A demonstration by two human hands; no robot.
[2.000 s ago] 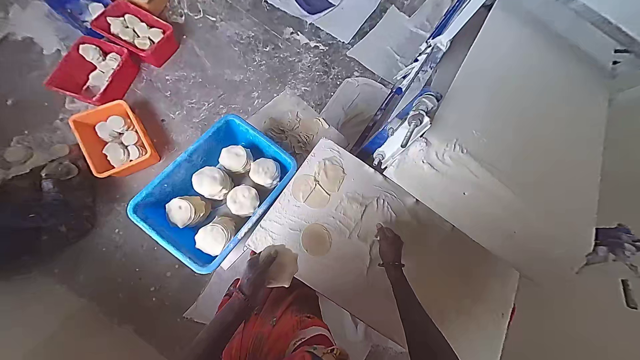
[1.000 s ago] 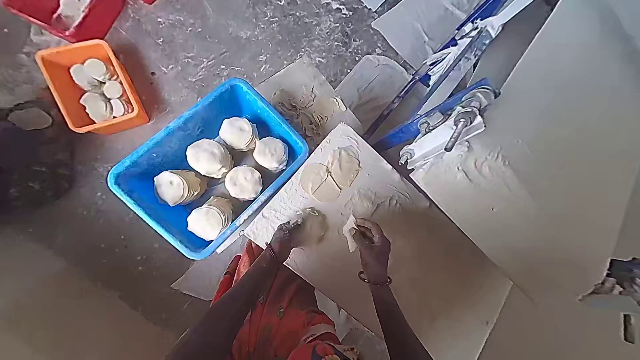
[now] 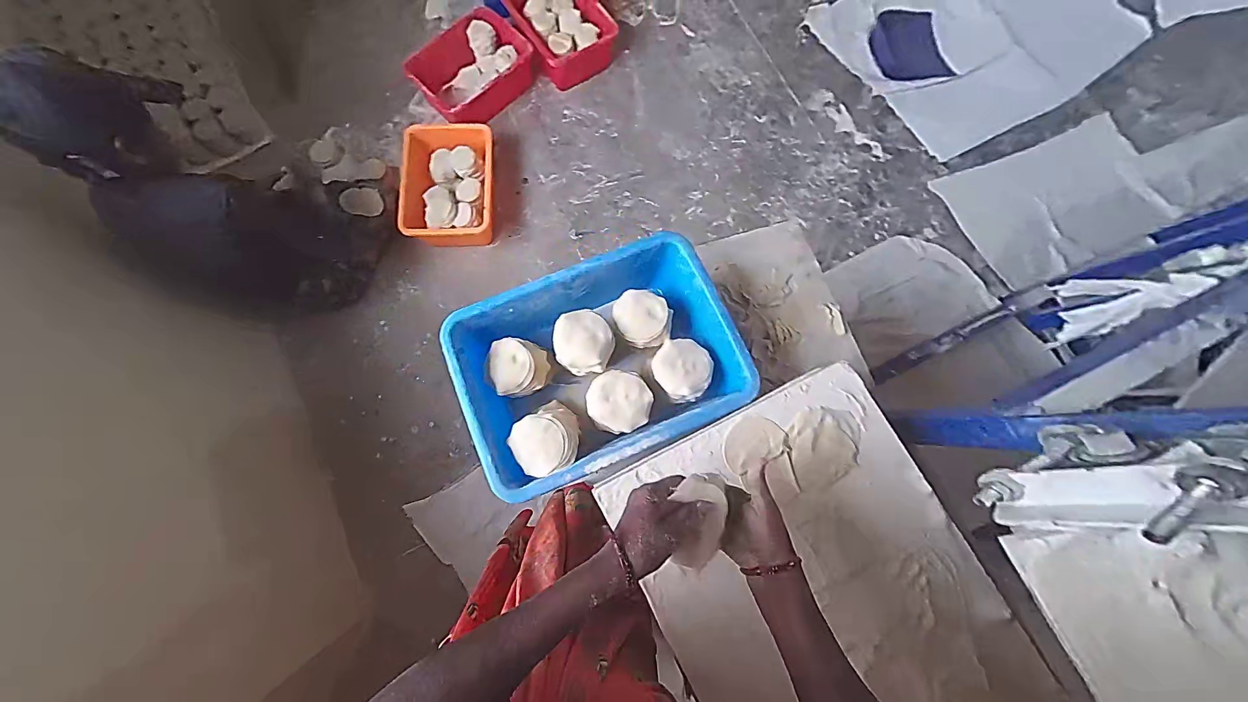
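My left hand (image 3: pixel 658 522) is closed on thin, pale dough rounds (image 3: pixel 702 517), held over the near left edge of a floured board (image 3: pixel 721 604). Close against their right side is my right hand (image 3: pixel 759 517), its fingers partly hidden; whether it grips them too cannot be told. Beyond it, a flat dough round (image 3: pixel 754 444) lies on the board beside a larger floury round (image 3: pixel 822 447). To the left, a blue plastic tub (image 3: pixel 595 466) holds several stacks of dough rounds (image 3: pixel 619 401).
An orange tub (image 3: pixel 447 234) and two red tubs (image 3: pixel 424 73) with dough pieces stand on the grey floor. Loose rounds (image 3: pixel 362 202) lie near a dark, blurred shape at left. At right are blue metal bars (image 3: pixel 960 429) and a white machine part with bolts (image 3: pixel 1082 497).
My hands have come together at the dough rounds; one second ago they were apart, the right with a small pale piece. The view has turned and shifted.
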